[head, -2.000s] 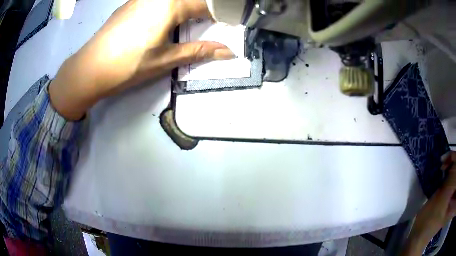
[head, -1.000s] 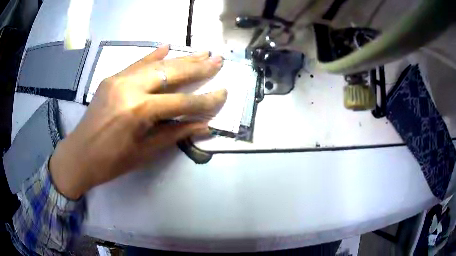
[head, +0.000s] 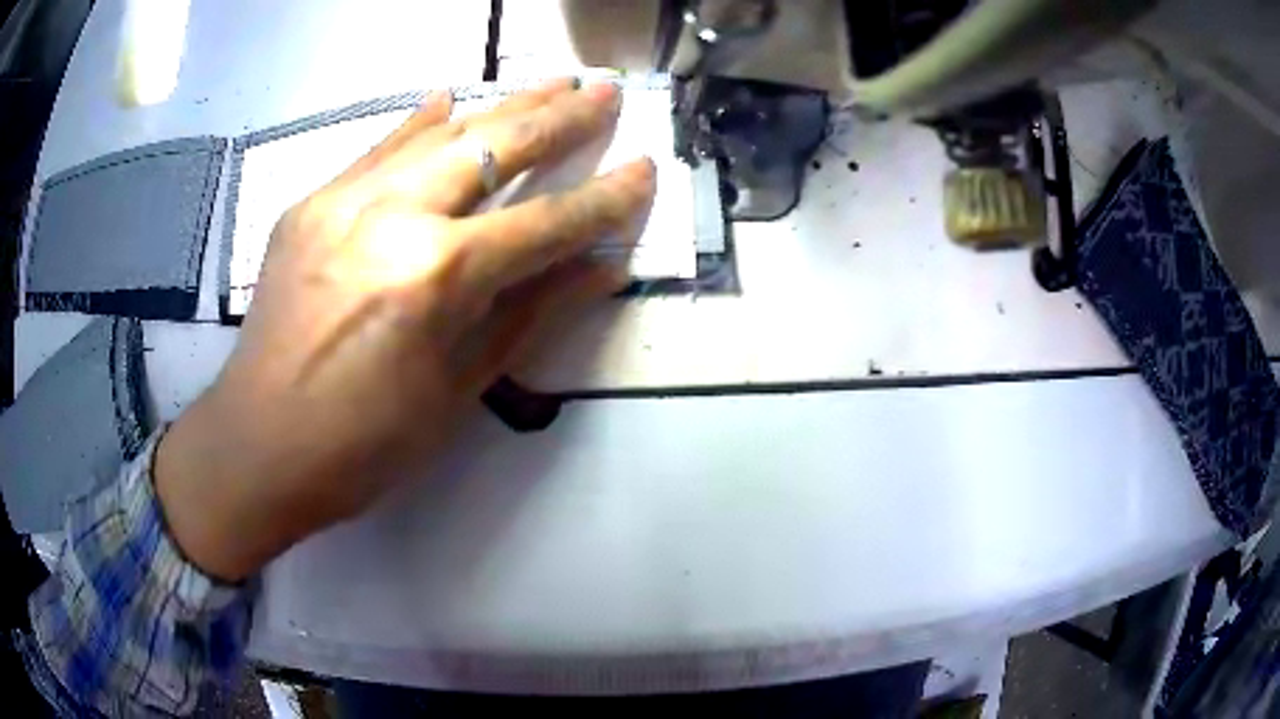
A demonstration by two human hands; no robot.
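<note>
My left hand (head: 407, 281) lies flat, fingers spread, on a white card template (head: 660, 225) at the sewing machine. Under the card is a grey piece (head: 708, 211), with a dark edge (head: 716, 274) showing at its lower right corner. The card's right end is beside the presser foot area (head: 698, 134); the needle point cannot be made out. The palm and fingers hide much of the card. My right hand is out of view; only what looks like a sleeve shows at the lower right edge.
Grey pieces with a dark strip (head: 127, 232) and another grey piece (head: 63, 421) lie at left. A dark patterned piece (head: 1179, 323) lies at right. The machine head (head: 969, 42) with a brass knob (head: 992, 208) overhangs the top right. The table's curved front edge (head: 730, 663) is below.
The card and cloth now stretch out to the left under my left hand, its fingers spread over them. My right hand, earlier at the patterned piece, has left the view.
</note>
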